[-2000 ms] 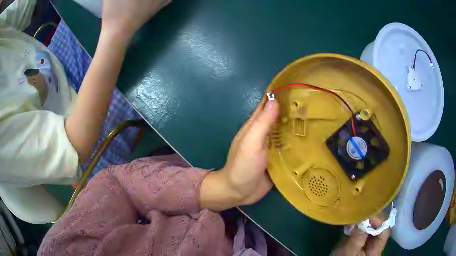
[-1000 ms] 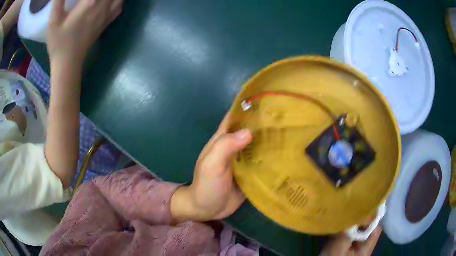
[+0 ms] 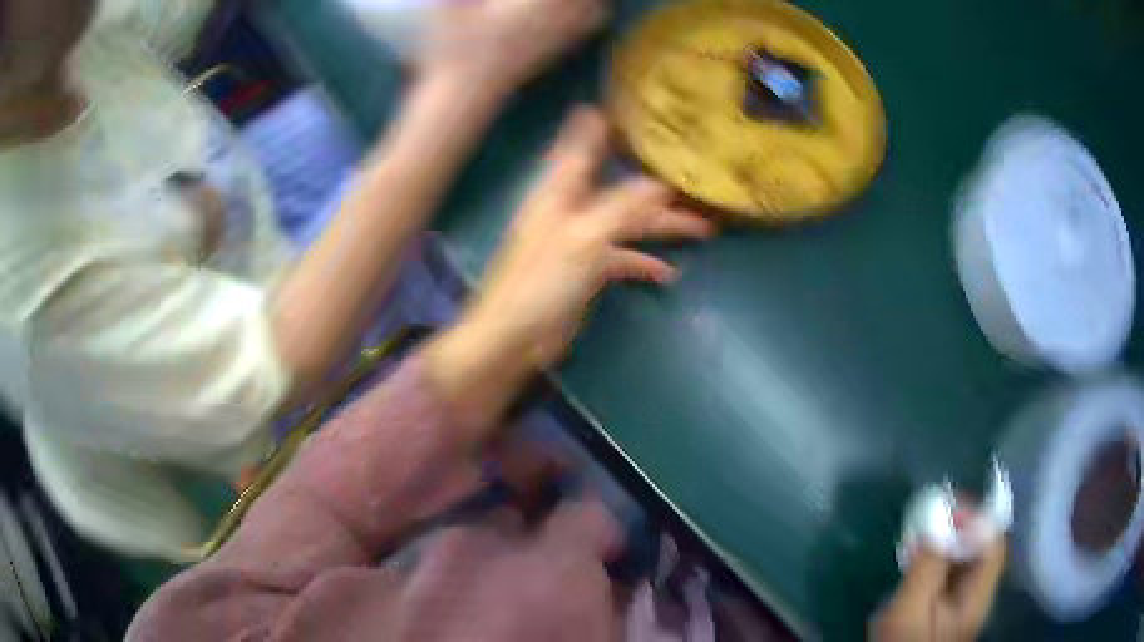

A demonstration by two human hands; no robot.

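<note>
The yellow base housing (image 3: pixel 703 138) lies on the green tabletop at the top centre, open side up, with the black fan (image 3: pixel 783 88) inside it. My left hand (image 3: pixel 565 238) is beside its lower left rim, fingers spread; the picture is blurred, but the hand looks empty. My right hand (image 3: pixel 943 589), cut off by the bottom edge at the lower right, pinches a crumpled white wiping cloth (image 3: pixel 935 517). It is well away from the base housing.
A white inner housing (image 3: pixel 1060 245) lies at the right. Below it is a white outer cover (image 3: pixel 1051 502) with a dark brown oval panel (image 3: pixel 1106 495). At the left, another person's arm (image 3: pixel 376 238) reaches over the green tabletop (image 3: pixel 753 364) towards a white part (image 3: pixel 389 19).
The base housing has moved from my left hand's hold, up and away, onto the tabletop. My left hand has let go and its fingers have spread. My right hand is now apart from the housing.
</note>
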